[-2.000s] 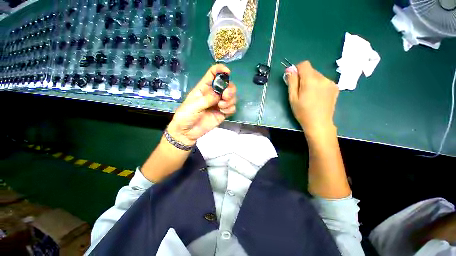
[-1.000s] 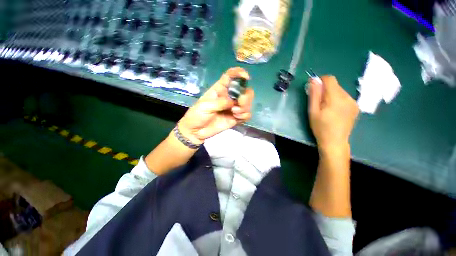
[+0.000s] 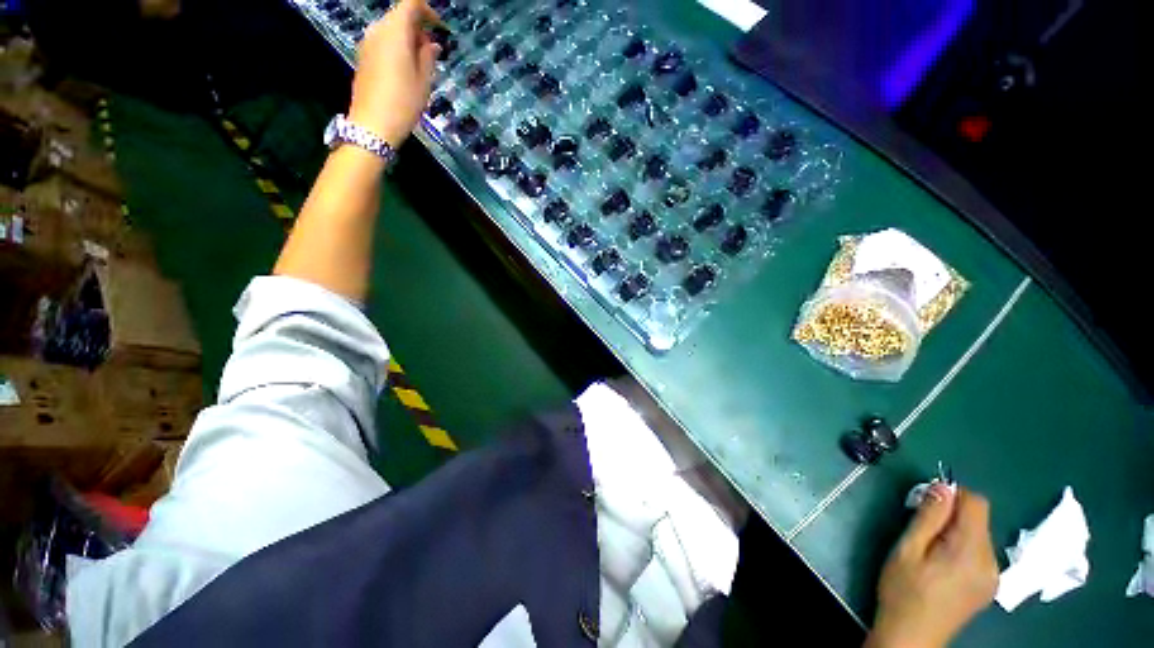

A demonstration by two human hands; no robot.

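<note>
My left hand (image 3: 395, 74) is stretched out to the top left, over the near edge of the clear blister tray (image 3: 661, 332), whose pockets hold rows of black units. A dark unit (image 3: 439, 41) shows at its fingertips; whether the fingers grip it or it lies in the tray, I cannot tell. My right hand (image 3: 943, 557) is low at the right, its fingers closed on a thin pointed tool, likely tweezers (image 3: 944, 473), mostly hidden, with white covering at the fingertips. Loose black units (image 3: 871, 439) lie on the pale seam, just up and left of my right hand.
An open clear bag of tiny gold parts (image 3: 861, 332) with a white patch lies between tray and seam. Crumpled white paper (image 3: 1050, 552) is right of my right hand. Cardboard boxes (image 3: 114, 380) stand on the floor at left. The green bench (image 3: 734, 405) has a long front edge.
My left hand has moved from in front of me, where it held a black unit, out to the tray. The view has turned left. My right hand still holds the tool near the loose units.
</note>
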